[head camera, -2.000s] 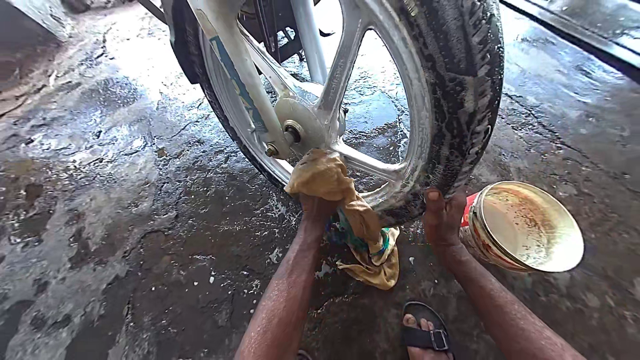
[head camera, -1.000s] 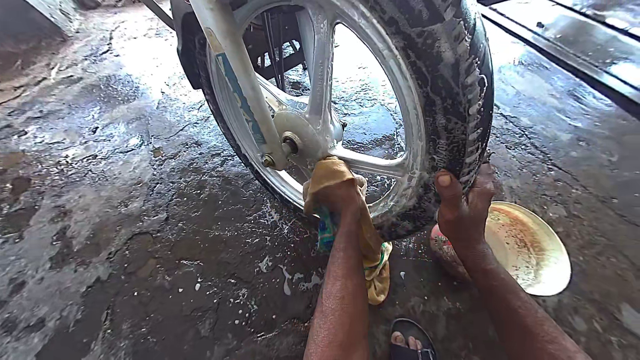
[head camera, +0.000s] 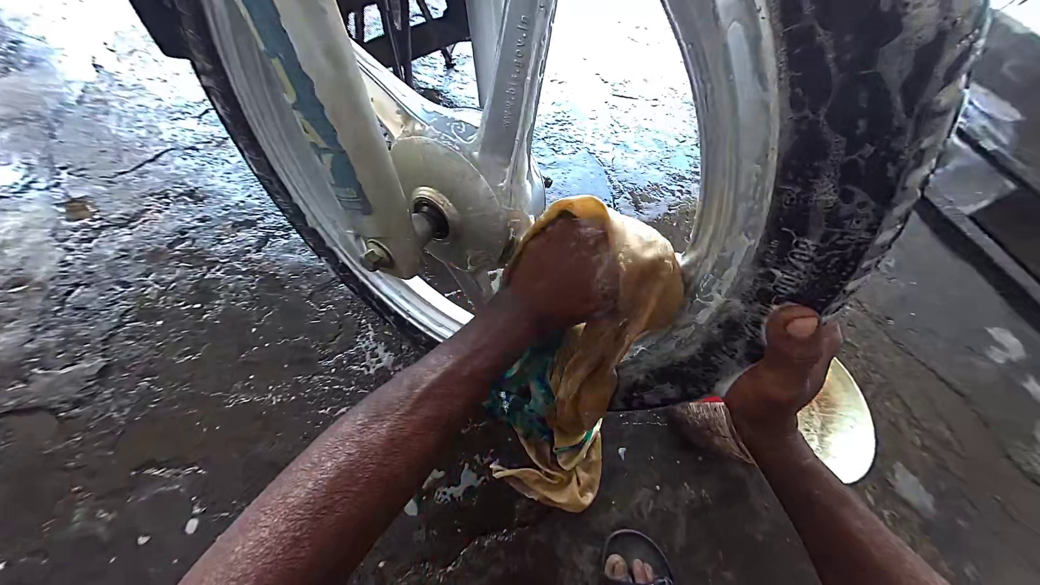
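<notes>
My left hand holds a wet yellow cloth with green patches against a spoke of a motorcycle's wheel, just right of the hub. The cloth's loose end hangs below the rim. My right hand grips the lower right of the soapy black tire, its thumb on the sidewall; its other fingers are largely hidden. Suds streak the silver alloy rim.
A bucket stands behind my right wrist, partly hidden. The fork leg with its axle bolt rises at the left of the hub. A sandaled foot is at the bottom edge. The concrete floor is wet.
The view has moved closer to the wheel. My left hand has shifted with the cloth from beneath the hub onto the spoke at its right. My right hand stays at the tire.
</notes>
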